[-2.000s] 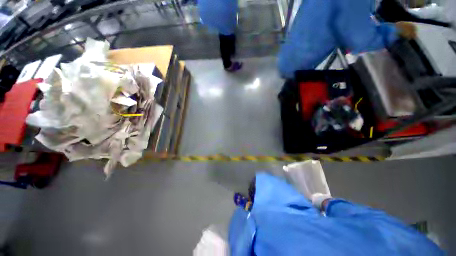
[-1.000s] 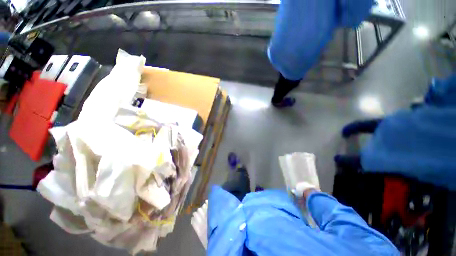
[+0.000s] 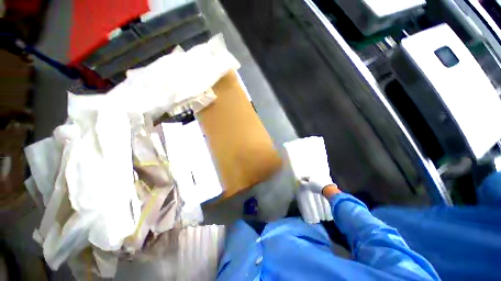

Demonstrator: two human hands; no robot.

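Observation:
My right hand (image 3: 317,185), in a white glove, is shut on a flat white wrapped bundle (image 3: 309,156) in front of my body. Another wrapped bundle (image 3: 201,249) with ribbed sides shows at my left side, at the bottom of the picture. My left hand is not visible. A large heap of crumpled white packing sheets (image 3: 110,181) with thin yellow straps lies at the left. Beside the heap are a white flat pack (image 3: 191,159) and a brown cardboard sheet (image 3: 236,131).
Large white boxed units (image 3: 447,82) lie on the conveyor at the right, behind its metal rail (image 3: 379,88). Red sheets (image 3: 101,24) cover stacked units at the upper left. A blue sleeve (image 3: 439,233) of another person shows at the lower right.
The view has turned and moved closer to the cardboard and conveyor. The heap now lies lower left, and the white units at the right have come into view. The right hand still holds its bundle.

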